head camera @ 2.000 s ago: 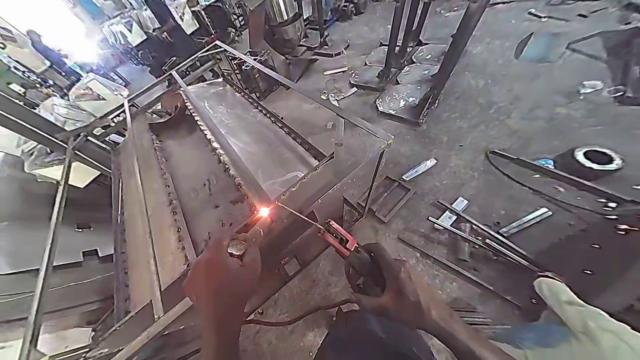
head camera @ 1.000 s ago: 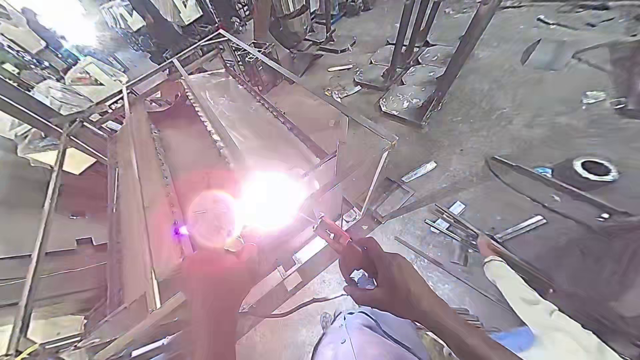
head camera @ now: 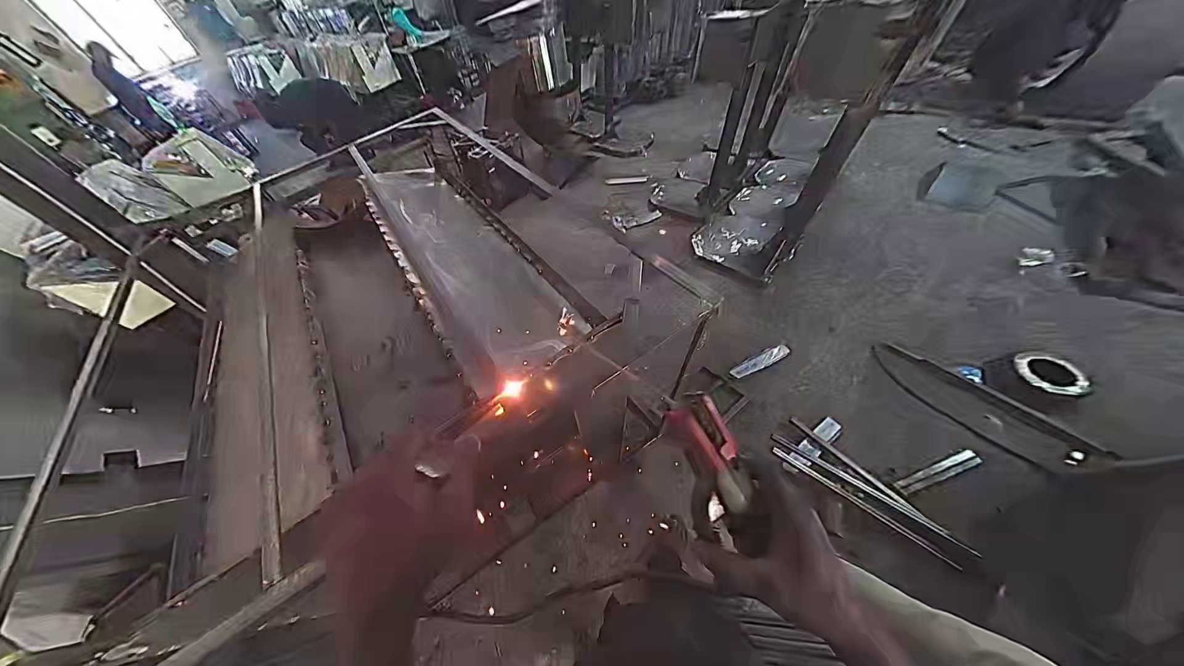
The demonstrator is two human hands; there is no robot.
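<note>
My right hand (head camera: 777, 546) is closed around a red and black welding electrode holder (head camera: 708, 444). A thin electrode rod (head camera: 615, 365) runs from its jaws up and left toward a glowing orange spot (head camera: 511, 388) on a welded steel frame (head camera: 264, 388). Sparks fall below that spot. My left hand (head camera: 407, 527) is blurred and reddish, low at the frame's near end, left of the glow. A small pale piece shows at its fingers; whether they grip anything is unclear. A shiny sheet-metal panel (head camera: 462, 268) lies inside the frame.
Metal bars and strips (head camera: 879, 490) lie on the floor at right, near a ring-shaped part (head camera: 1053, 373). Upright steel posts with base plates (head camera: 740, 240) stand beyond the frame. A cable (head camera: 536, 610) crosses below my hands. Plastic-wrapped items (head camera: 185, 176) sit at back left.
The bright arc glare of one second ago has shrunk to a small orange glow with falling sparks. The pale-sleeved arm and hand near the bars at right no longer show there.
</note>
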